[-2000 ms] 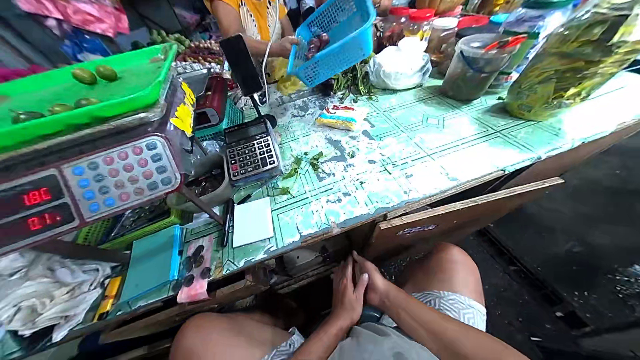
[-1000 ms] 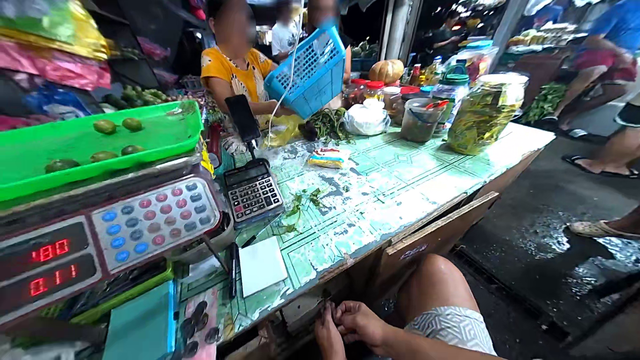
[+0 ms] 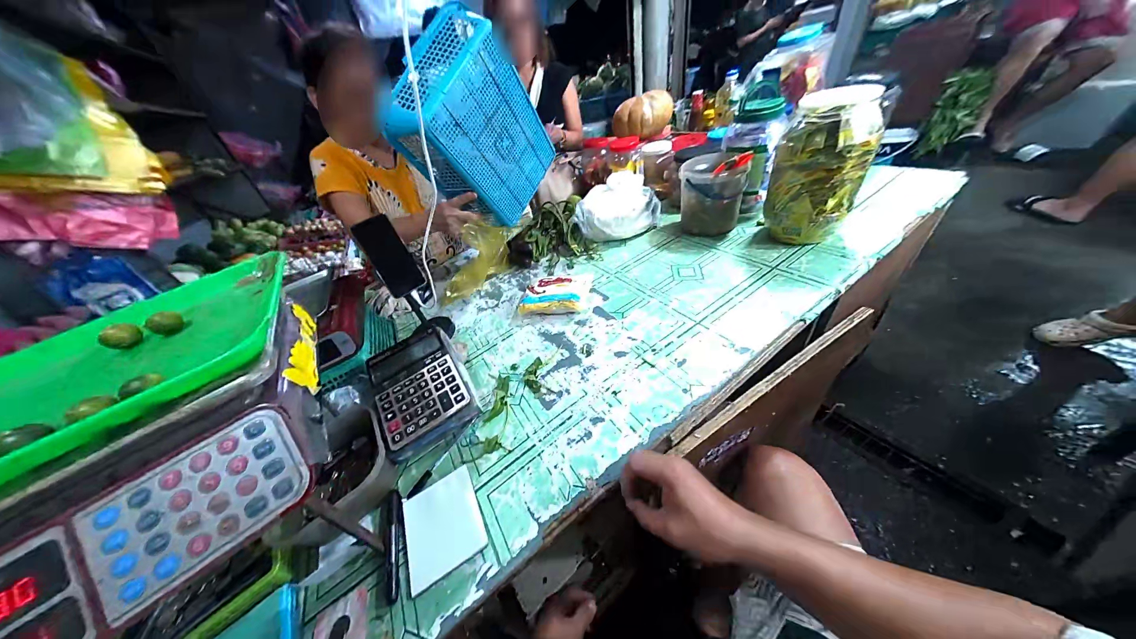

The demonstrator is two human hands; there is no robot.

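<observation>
My right hand [image 3: 679, 501] is raised at the near edge of the green patterned tabletop [image 3: 621, 382], its fingers loosely curled; whether it holds anything does not show. Low below the edge, my left hand [image 3: 568, 614] is partly cut off by the bottom of the view, its grip unclear. A white notepad [image 3: 444, 531] and a black pen [image 3: 393, 546] lie nearest my hands on the table. Behind them stands a calculator [image 3: 420, 397], with leafy sprigs [image 3: 503, 399] to its right. A digital scale [image 3: 191, 506] carries a green tray [image 3: 213, 311] with several small green fruits [image 3: 121, 335].
Across the table a person in a yellow top tilts a blue plastic basket [image 3: 475, 115] beside a yellow plastic bag [image 3: 479, 257]. A packet [image 3: 555, 295], a white bag [image 3: 617, 209], a bucket [image 3: 712, 193] and a large jar [image 3: 824, 164] stand farther back. A wooden board [image 3: 781, 386] juts from the table's side.
My hands, together below the table edge before, are now apart; the right has risen to the edge. The person opposite has tipped the blue basket more steeply. The view has shifted.
</observation>
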